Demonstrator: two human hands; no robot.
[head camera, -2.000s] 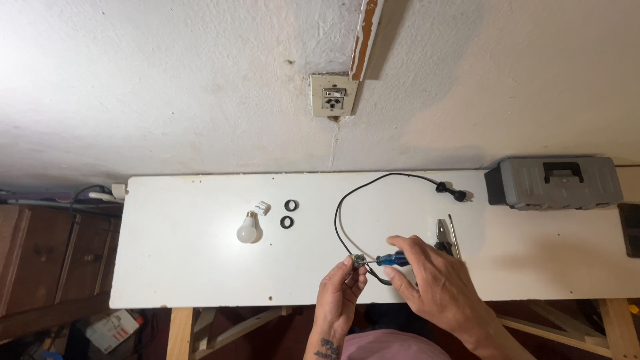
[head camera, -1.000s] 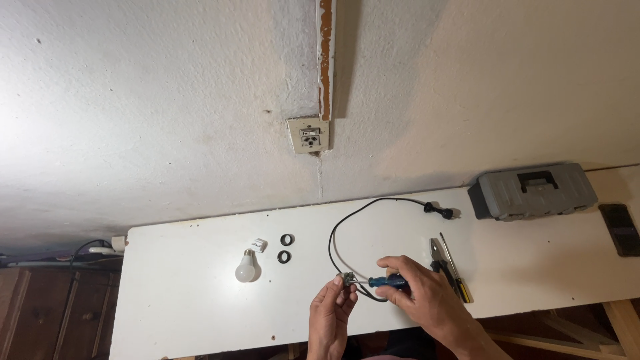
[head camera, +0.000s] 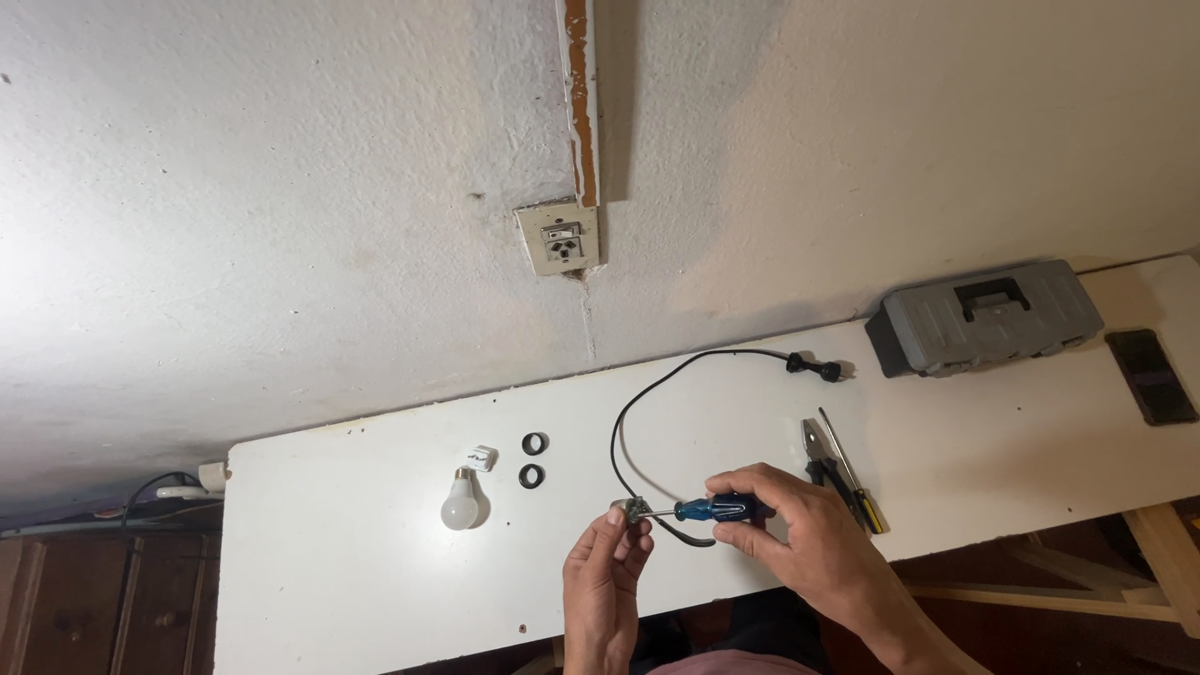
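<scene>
My left hand (head camera: 607, 564) pinches a small metal-and-ceramic-looking fitting (head camera: 637, 510), its details too small to tell, where the black power cord (head camera: 615, 431) ends. In my right hand (head camera: 797, 525) is a screwdriver with a blue handle (head camera: 717, 508), its shaft pointing left and its tip at the fitting. The cord curves over the white table to a black plug (head camera: 827, 371). Left of my hands lie a white light bulb (head camera: 459, 506), a small white piece (head camera: 482, 457) and two black rings, one (head camera: 534, 443) behind the other (head camera: 532, 476).
Pliers (head camera: 820, 459) and a yellow-and-black-handled screwdriver (head camera: 851, 469) lie right of my right hand. A grey toolbox (head camera: 994, 319) stands against the wall, with a dark phone (head camera: 1151, 377) beside it. A socket and switch plate (head camera: 560, 238) is on the wall above the white table (head camera: 356, 553).
The view has shifted and tilted. Both hands keep their hold on the fitting and the blue screwdriver; the fingers of the right hand have changed their placement on the handle.
</scene>
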